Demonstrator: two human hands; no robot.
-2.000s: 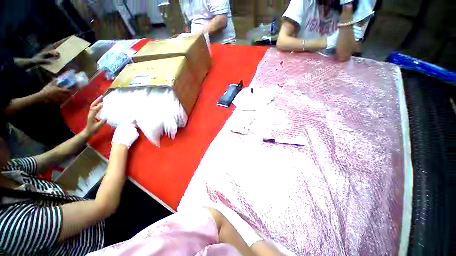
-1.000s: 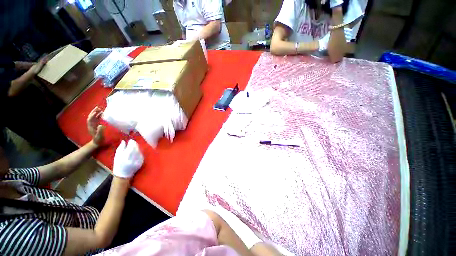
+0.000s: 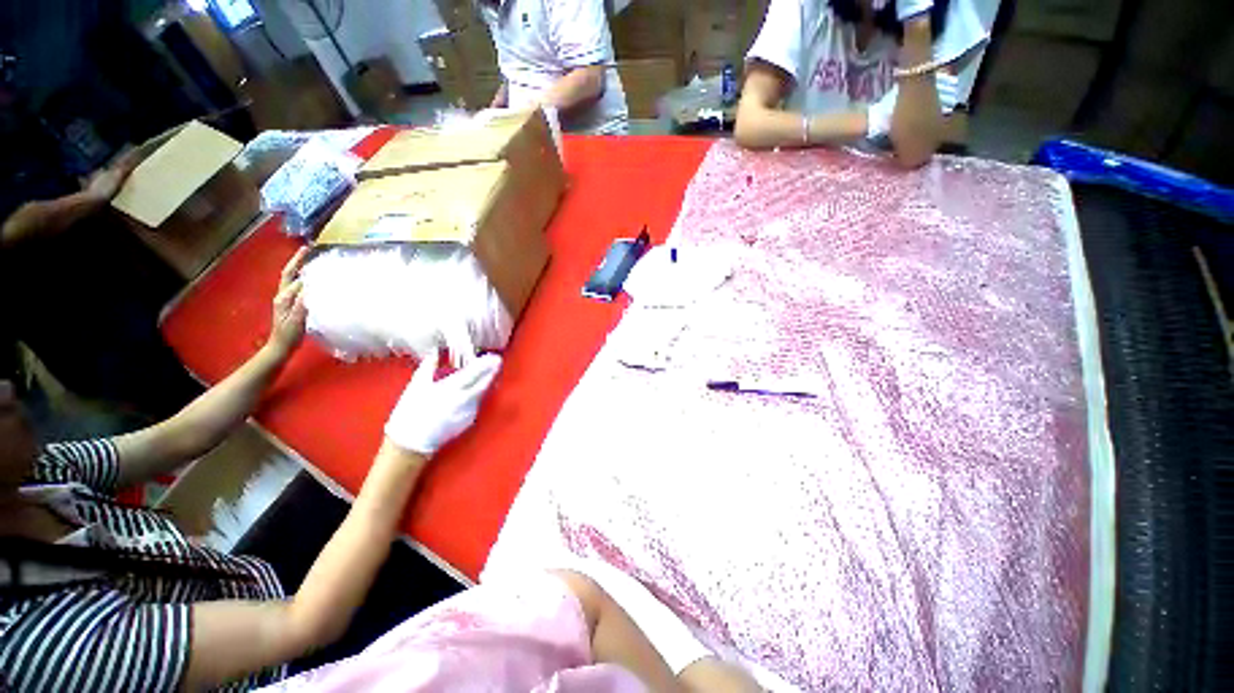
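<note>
The pink and white bubble wrap padding [image 3: 866, 447] lies nearest in front of me. A dark marker pen [image 3: 761, 390] lies on it. White cloths or gloves [image 3: 683, 275] lie crumpled at the padding's left edge, hard to tell apart. A small black slab [image 3: 617, 267], perhaps a phone, lies beside them on the red cover [image 3: 636, 183]. At the bottom edge my pink sleeve and part of a forearm show, with white at the wrist; the hand is cut off by the frame. My other hand is not in view.
A person in a striped top, left, has both hands at white bags [image 3: 399, 301] in an open carton [image 3: 406, 203]. Clear bundles [image 3: 311, 183] lie behind it. An arm reaches to another carton [image 3: 183, 176]. Two people are across the table. A dark conveyor [image 3: 1171, 433] runs along the right.
The striped-top person's hands have moved to the carton's mouth, and the white bags sit further in and more evenly. My forearm, the pen and the black slab have hardly moved.
</note>
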